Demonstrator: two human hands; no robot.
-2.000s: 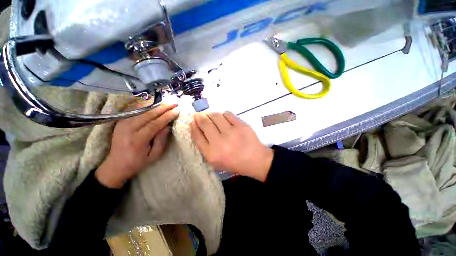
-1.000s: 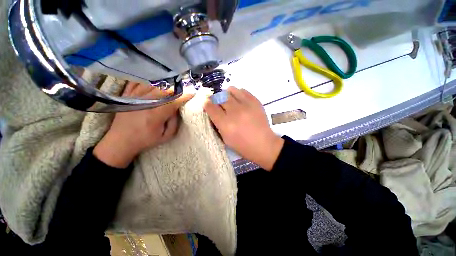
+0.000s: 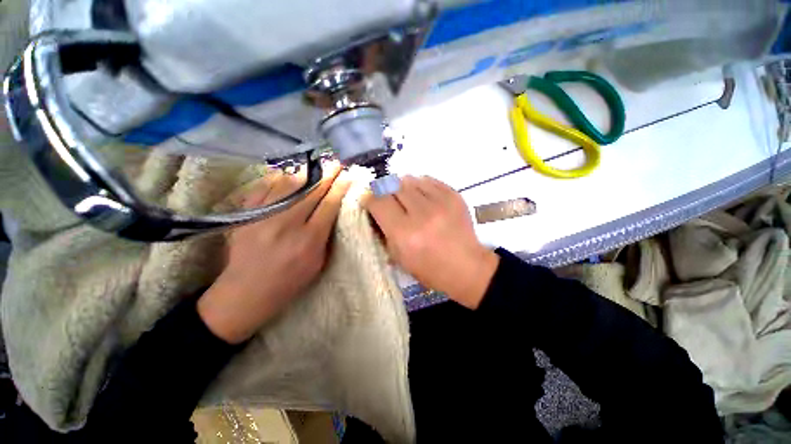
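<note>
The beige fleece garment [image 3: 338, 347] runs from under the sewing machine head [image 3: 251, 52] down over the wearer's lap and out to the left. My left hand [image 3: 279, 247] lies on the fleece just left of the needle area, fingers stretched towards it, partly behind the shiny curved guard. My right hand [image 3: 432, 232] is at the garment's right edge, fingers bent beside the small grey-blue block [image 3: 385, 185]. Its fingertips touch the cloth edge; whether they pinch it is hidden. The needle area is bright and mostly covered.
Scissors with green and yellow handles [image 3: 555, 152] lie on the white machine table [image 3: 598, 186], above a small metal plate [image 3: 506, 211]. A heap of beige garments [image 3: 715, 303] is at the right, below the table edge. A cardboard box [image 3: 251, 425] is below the cloth.
My left hand has moved down and right, its fingers now pointing more steeply at the needle area. My right hand stays by the cloth edge. The camera view has shifted, so the machine head sits further right.
</note>
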